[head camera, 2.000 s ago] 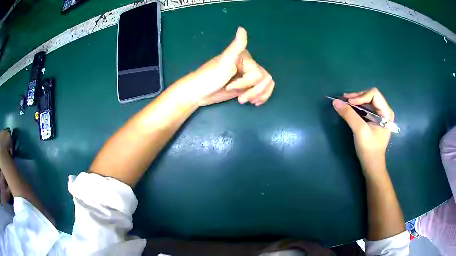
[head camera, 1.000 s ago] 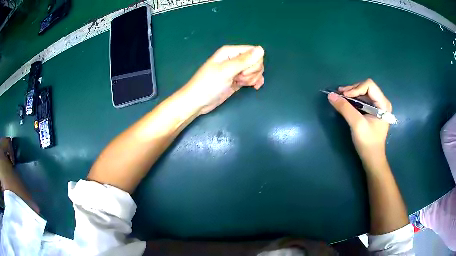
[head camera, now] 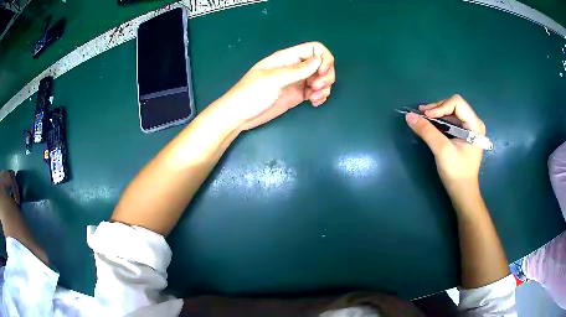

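My right hand (head camera: 453,133) holds slim tweezers (head camera: 458,131) like a pen, their pointed tip toward the left and their whitish rear end toward the right. The tip touches no part. My left hand (head camera: 291,80) is raised in the upper middle, its fingers curled in and the thumb against the index finger. I see nothing in it. A smartphone (head camera: 164,65) with a black screen and pale edge lies left of my left hand.
Two dark housings (head camera: 57,145) with pale markings lie at the far left on the green table (head camera: 279,247). A worn pale strip (head camera: 93,49) curves along the back. Another unit (head camera: 49,37) lies beyond it. People sit at both sides; a hand (head camera: 8,186) shows at left.
My left thumb was raised, then folded over the fist; the fingers are now slightly looser. The right hand with the tweezers has moved slightly left and up. The unit beyond the strip has moved left.
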